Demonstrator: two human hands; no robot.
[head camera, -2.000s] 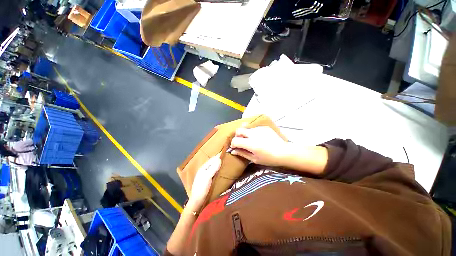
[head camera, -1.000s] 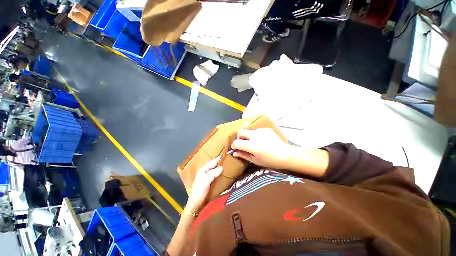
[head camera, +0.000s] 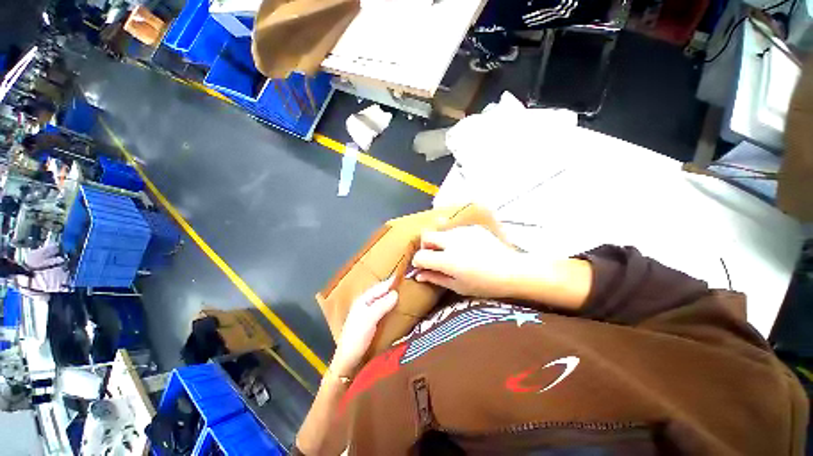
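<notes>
A tan-brown sewn panel (head camera: 361, 272) with darker seam lines is held up against the front of the brown sweatshirt. My left hand (head camera: 367, 319) comes from below left and holds the panel's near side, fingers on the cloth. My right hand (head camera: 463, 260) comes from the right and pinches a folded edge of the panel near its middle. A small pale glint shows at my right fingertips; I cannot tell what it is. The panel's underside is hidden.
A white table (head camera: 642, 209) stands right of the panel, with a crumpled white heap (head camera: 513, 134) at its far end. Blue crates (head camera: 107, 236) line the yellow-marked aisle. A person's dark-clothed leg (head camera: 544, 13) and another table (head camera: 401, 53) holding brown cloth are beyond.
My left hand's fingers have shifted slightly up the panel toward my right hand since the earliest frame. My right hand stays at the folded edge.
</notes>
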